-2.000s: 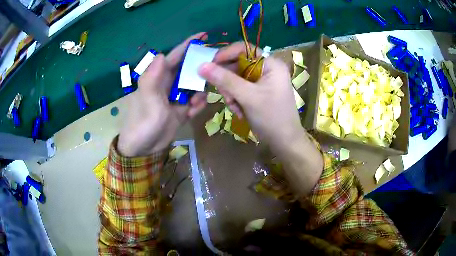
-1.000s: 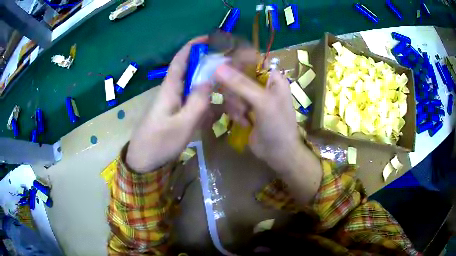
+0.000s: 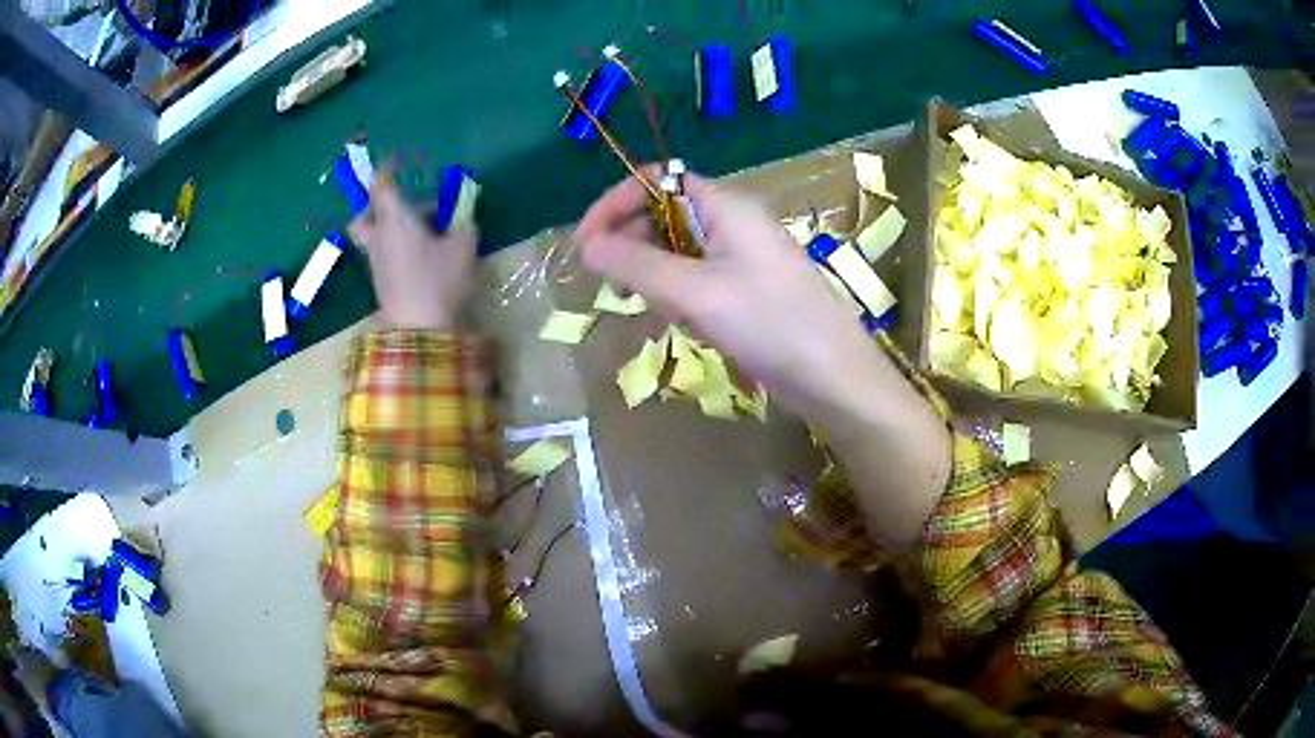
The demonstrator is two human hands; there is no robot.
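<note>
My left hand (image 3: 411, 252), blurred, reaches over the green belt. Its fingertips are at a blue pack with a white pad (image 3: 352, 176); whether they grip it is unclear. Another blue pack with a pale pad (image 3: 462, 198) lies just right of that hand. My right hand (image 3: 721, 267) is raised over the board's upper edge, holding amber-wrapped parts (image 3: 669, 216). Their orange and red wires point up, with small white connectors at the ends. The fingers partly hide these parts. Loose pale-yellow pieces (image 3: 700, 375) lie on the brown board below.
The green belt (image 3: 490, 87) carries more blue packs. A brown box (image 3: 1180, 310) of pale-yellow pieces stands at right, with heaped blue cells (image 3: 1226, 245) beyond. A white strip (image 3: 599, 526) lies bent on the board. More blue packs (image 3: 123, 577) sit at far left.
My left hand has left my right hand and moved left over the belt. The padded blue pack is no longer held between both hands. My right hand keeps the amber parts, slightly left of before.
</note>
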